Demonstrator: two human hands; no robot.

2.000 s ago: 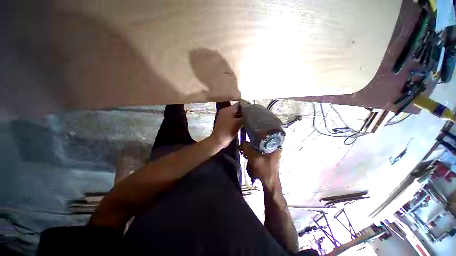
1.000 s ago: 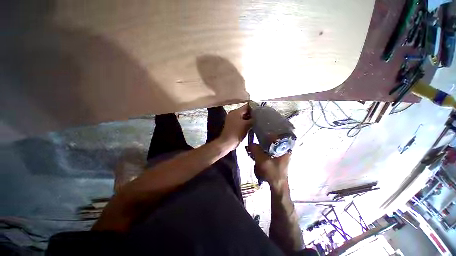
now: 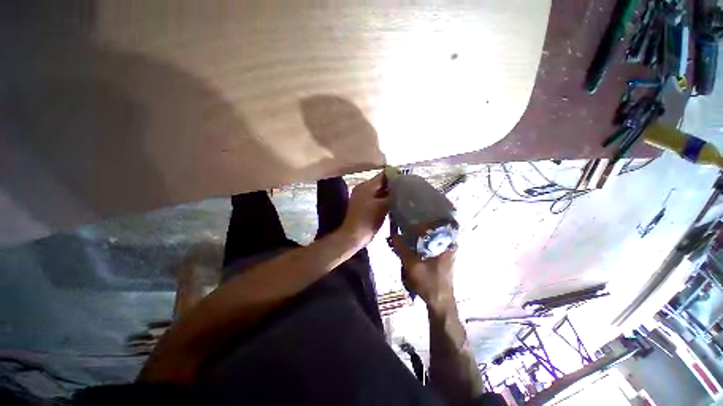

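The pale plywood panel (image 3: pixel 317 47) lies across the top of the view with its curved corner to the right. The grey air nailer (image 3: pixel 422 208) has its nose at the panel's near edge and its round cap towards me. My right hand (image 3: pixel 428 270) is closed around the nailer's handle, partly hidden behind the cap. My left hand (image 3: pixel 366 208) is at the nailer's front end, close to the panel edge; its fingertips are partly hidden, and it appears to hold the nose part.
A dark red-brown board (image 3: pixel 575 87) lies beyond the panel's right end, with dark hand tools (image 3: pixel 654 47) heaped on it. A yellow bottle (image 3: pixel 682 144) lies at its corner. Hoses (image 3: pixel 547 186) coil on the floor. Wood strips (image 3: pixel 567 296) lie at lower right.
The panel and the tools beside it have shifted left in view. The nailer's nose now meets the panel edge nearer its rounded corner. Both hands keep their places on the nailer.
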